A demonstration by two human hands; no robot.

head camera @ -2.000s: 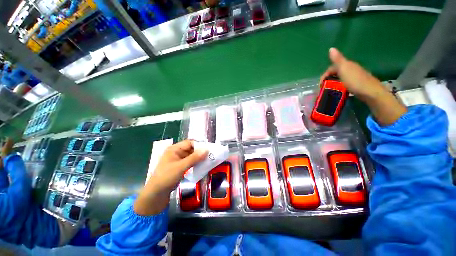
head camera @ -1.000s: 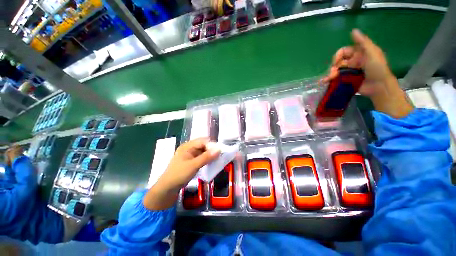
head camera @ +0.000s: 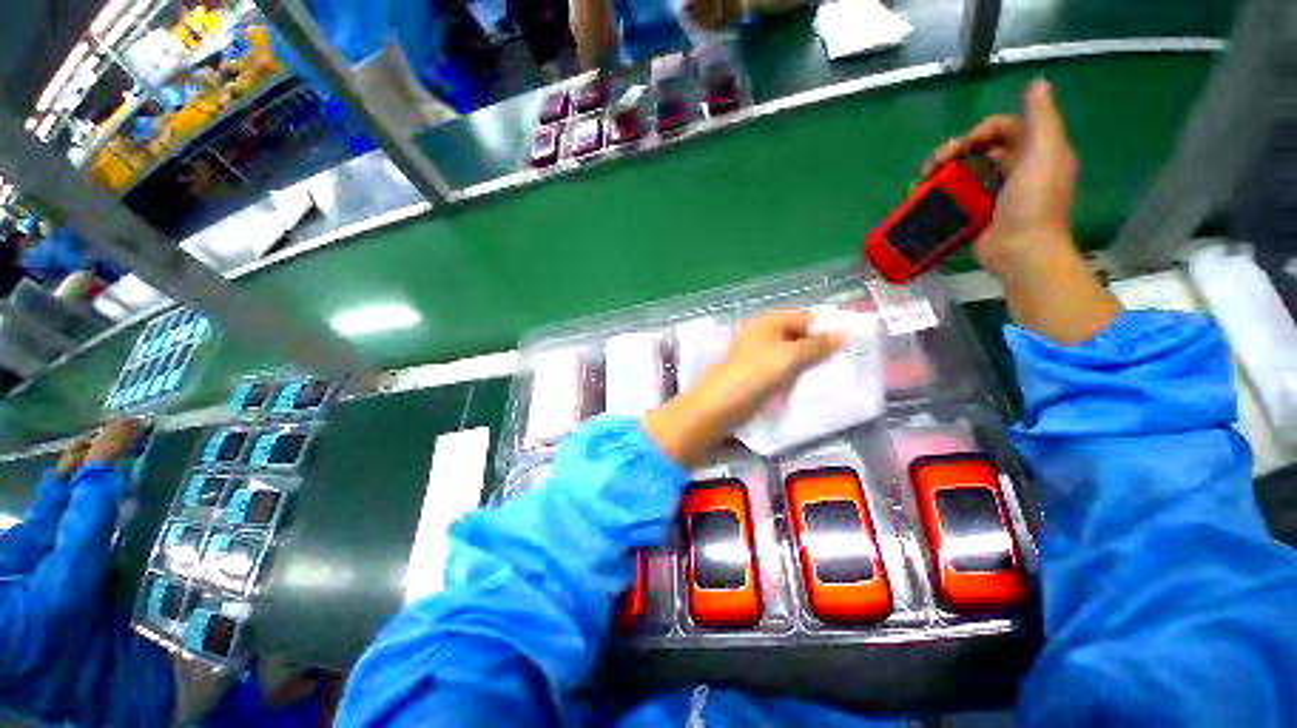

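My right hand [head camera: 1036,192] holds a red phone [head camera: 932,222] tilted above the back right corner of the clear plastic tray [head camera: 839,640]. My left hand [head camera: 761,373] holds a limp white phone sleeve [head camera: 822,398] over the tray's middle. The front row shows red-orange phones [head camera: 839,545] in their pockets; my left sleeve hides its left end. The back row holds whitish sleeved phones [head camera: 558,397], and my left hand partly covers that row. A white label [head camera: 906,316] shows near the back right pocket.
A white strip of stacked sleeves [head camera: 447,491] lies left of the tray. Trays of light blue phones [head camera: 221,491] stand further left beside another worker's arms. The green conveyor belt [head camera: 569,263] runs behind. Metal uprights stand left and right. Another tray of dark red phones [head camera: 626,121] lies beyond the belt.
My left hand has moved right with the sleeve, from the tray's left part to its middle. My right hand has raised the phone and turned it to lean left.
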